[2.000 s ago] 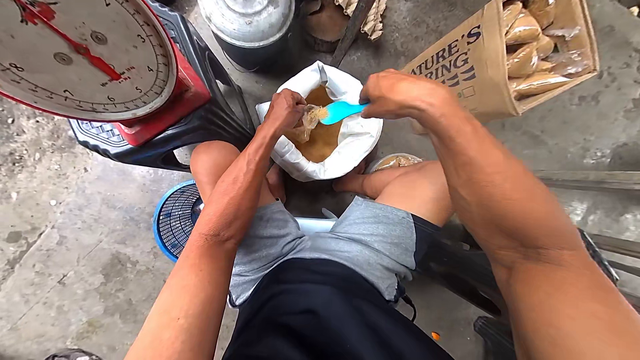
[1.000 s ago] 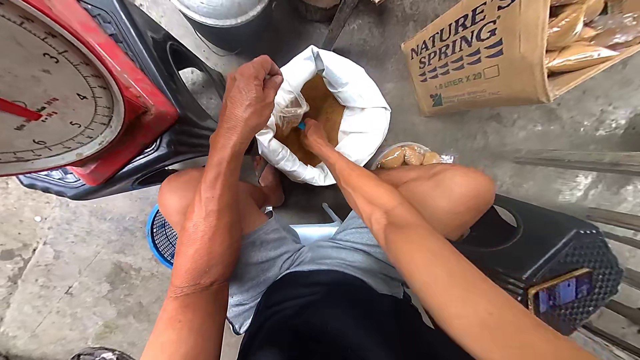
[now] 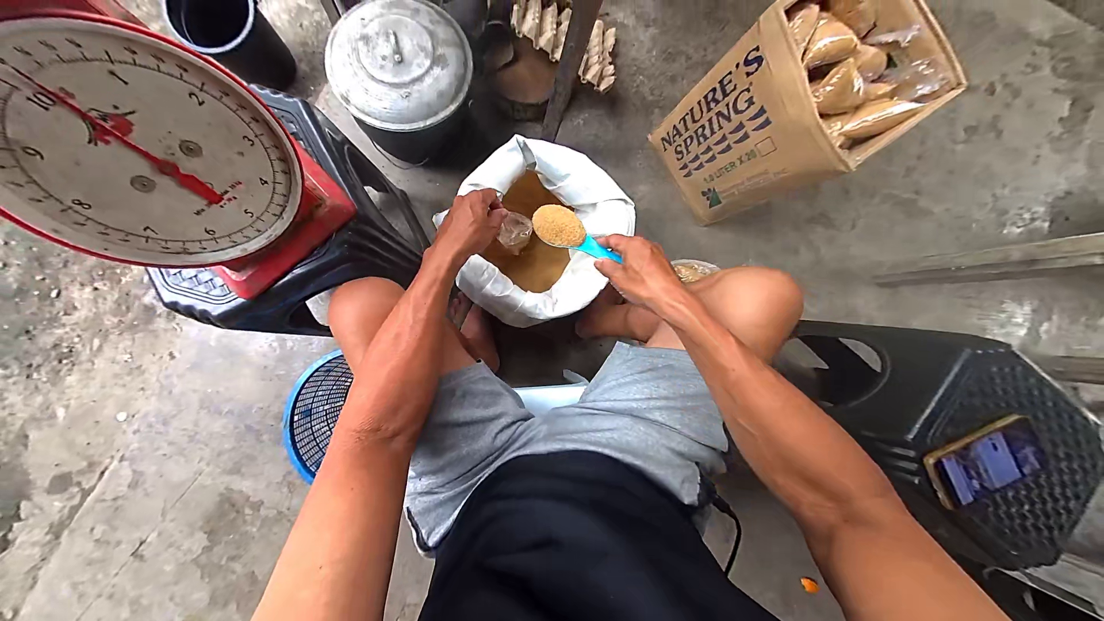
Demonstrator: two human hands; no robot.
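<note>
Between my feet stands a white woven sack (image 3: 504,297) with its rim rolled down, holding brown granules that look like sugar (image 3: 536,263). My left hand (image 3: 470,226) pinches a small clear plastic bag (image 3: 515,233) over the sack's left side; a little of the granules seems to lie in it. My right hand (image 3: 640,267) grips the handle of a turquoise plastic spoon (image 3: 595,248). The spoon's bowl carries a heap of light brown granules (image 3: 559,226) and is just right of the bag, above the sack's opening.
A red dial scale (image 3: 323,203) sits on a black plastic stool (image 3: 198,302) at left. Behind are a lidded metal pot (image 3: 398,65) and a cardboard box (image 3: 724,138) of filled bags. A phone (image 3: 983,461) lies on a black stool (image 3: 1061,431) at right; a blue basket (image 3: 297,423) is by my left leg.
My right hand, which was down inside the sack one second ago, has come up and right with the heaped spoon. The left hand still holds the bag at the sack's left side.
</note>
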